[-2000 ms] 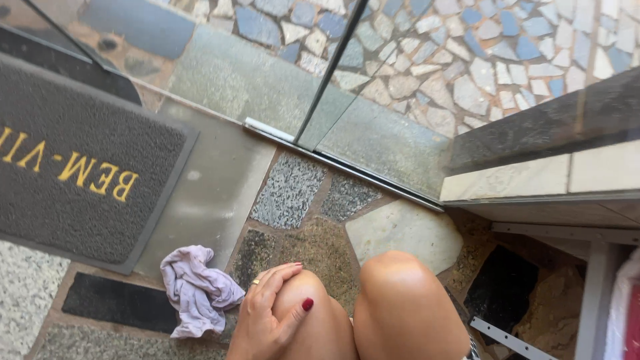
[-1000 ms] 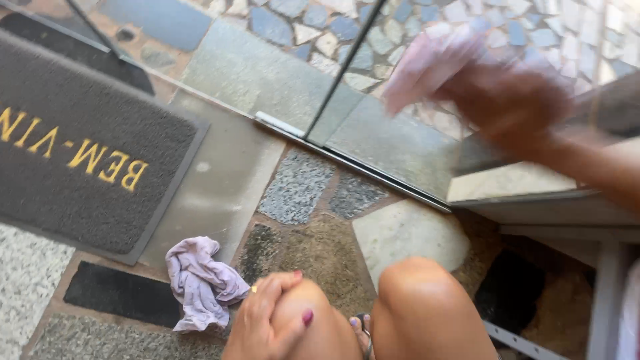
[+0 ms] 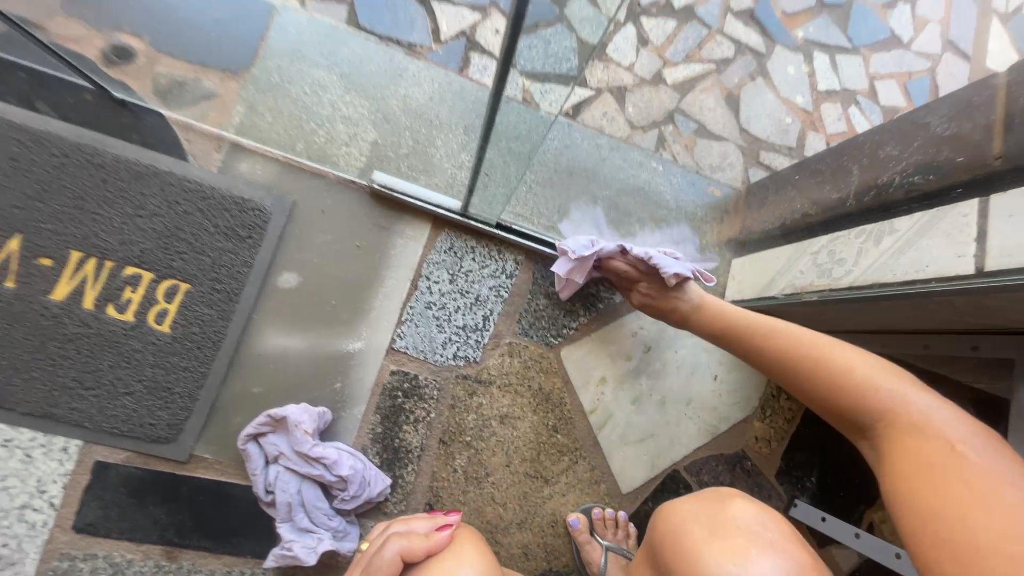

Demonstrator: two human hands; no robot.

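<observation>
My right hand [image 3: 646, 290] presses a lilac cloth [image 3: 582, 260] against the lower part of a glass panel [image 3: 616, 172], just above the metal track at its foot. The cloth is spread under the palm and fingers, and the glass mirrors it faintly. My left hand [image 3: 408, 544] rests on my left knee, holding nothing, its fingers partly cut off by the lower frame edge. Left of that knee, a second lilac cloth [image 3: 308, 480] lies crumpled on the stone floor.
A dark grey doormat [image 3: 120, 280] with yellow lettering lies at the left. The metal door track [image 3: 432, 200] runs diagonally below the glass. A white tiled ledge [image 3: 864, 248] is at the right, with a perforated metal strip [image 3: 852, 536] at the lower right.
My right hand, out of view two seconds ago, was blurred higher up with the cloth one second ago and is now lower, at the glass's foot. My left hand has stayed on the knee.
</observation>
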